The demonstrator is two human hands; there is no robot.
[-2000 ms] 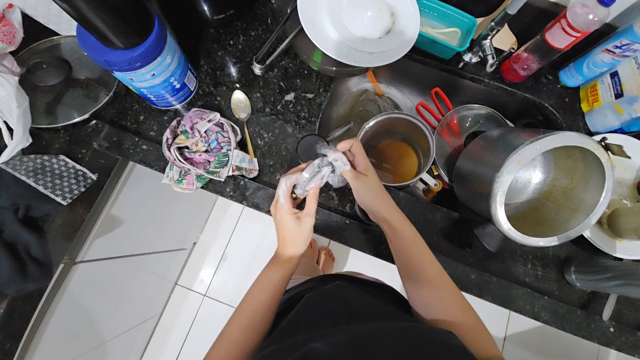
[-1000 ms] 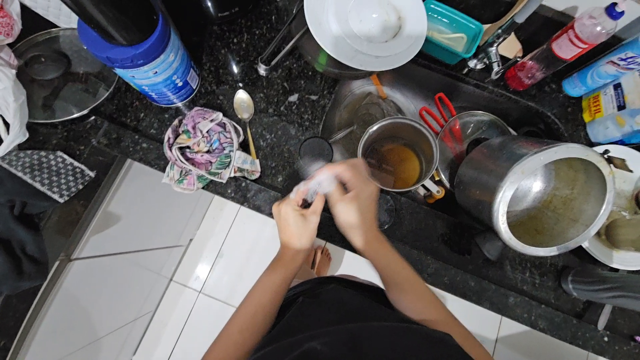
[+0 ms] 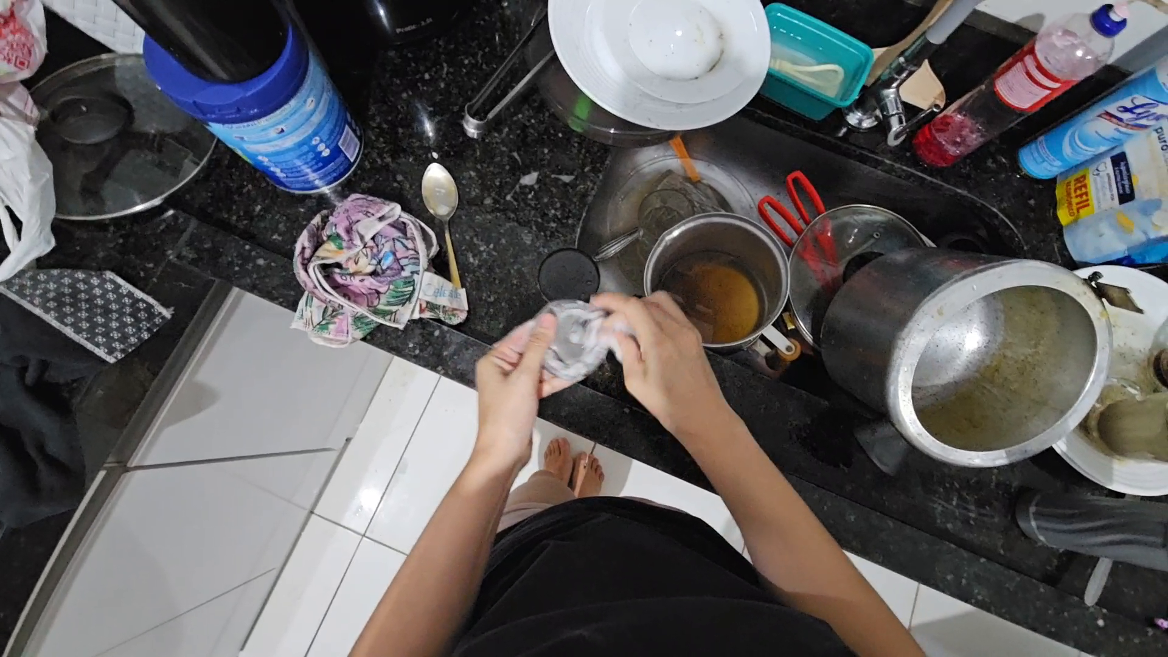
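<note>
Between my hands, over the counter's front edge, is a small, clear round item (image 3: 573, 342), blurred, perhaps a glass or a plastic lid, with whitish material at its right side. My left hand (image 3: 516, 374) grips its left side between thumb and fingers. The fingers of my right hand (image 3: 659, 356) are bent around the whitish part at the right; motion blur hides the exact contact. A black round lid (image 3: 568, 275) lies just above my hands. To the right, a metal saucepan (image 3: 716, 281) holds brown liquid.
A crumpled floral cloth (image 3: 365, 260) and a spoon (image 3: 441, 192) lie at left. The sink (image 3: 949, 196) holds a glass lid with red handles (image 3: 858, 242). A large aluminium pot (image 3: 867, 328) stands right, white plates (image 3: 570, 55) behind, a blue tub (image 3: 292, 119) at upper left.
My hands have turned the held item; it looked bunched and whitish two seconds ago and now shows a round, clear face. My right hand has moved around it.
</note>
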